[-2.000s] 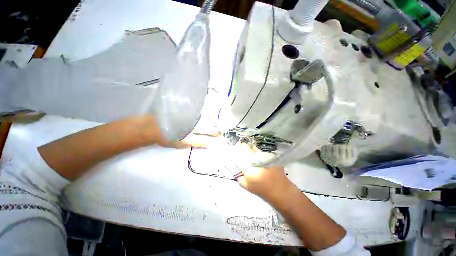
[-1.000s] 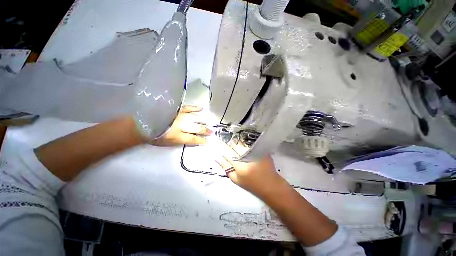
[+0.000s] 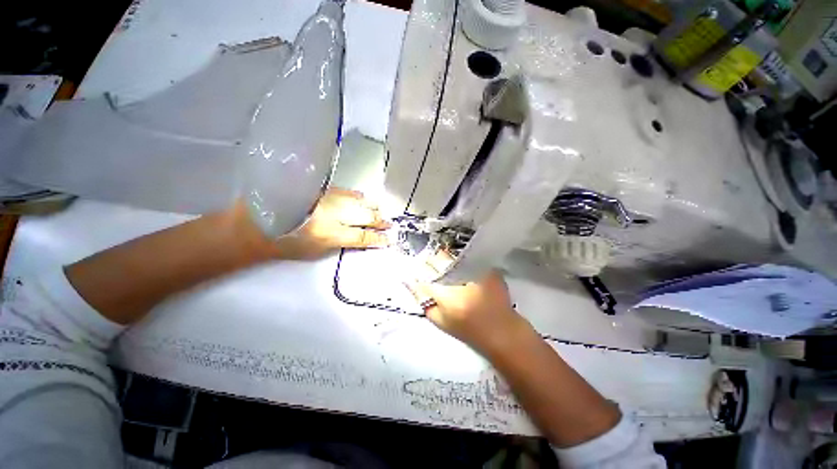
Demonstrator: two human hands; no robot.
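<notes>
The lockstitch machine point(image 3: 541, 165) fills the centre and right. Its presser foot and needle point(image 3: 418, 236) are in bright glare. My left hand point(image 3: 344, 224) lies flat with spread fingers just left of the foot, partly behind the lamp head. My right hand point(image 3: 463, 302) is bent at the front of the foot, fingertips near the needle area. A pale grey-green cloth piece point(image 3: 363, 158) shows behind my left hand, beside the machine head. Cloth under the fingertips is washed out by glare, so I cannot tell whether either hand grips it.
The whitish lamp head point(image 3: 292, 128) hangs over my left wrist. Long pale grey cut pieces point(image 3: 138, 156) lie at the upper left of the white table point(image 3: 229, 321). A paper sheet point(image 3: 743, 298) lies at the right. A box with yellow labels point(image 3: 711, 50) stands behind the machine.
The view has shifted, so the machine and lamp appear further left than two seconds ago. My left fingers have spread beside the foot. Since one second ago both hands have stayed nearly in place.
</notes>
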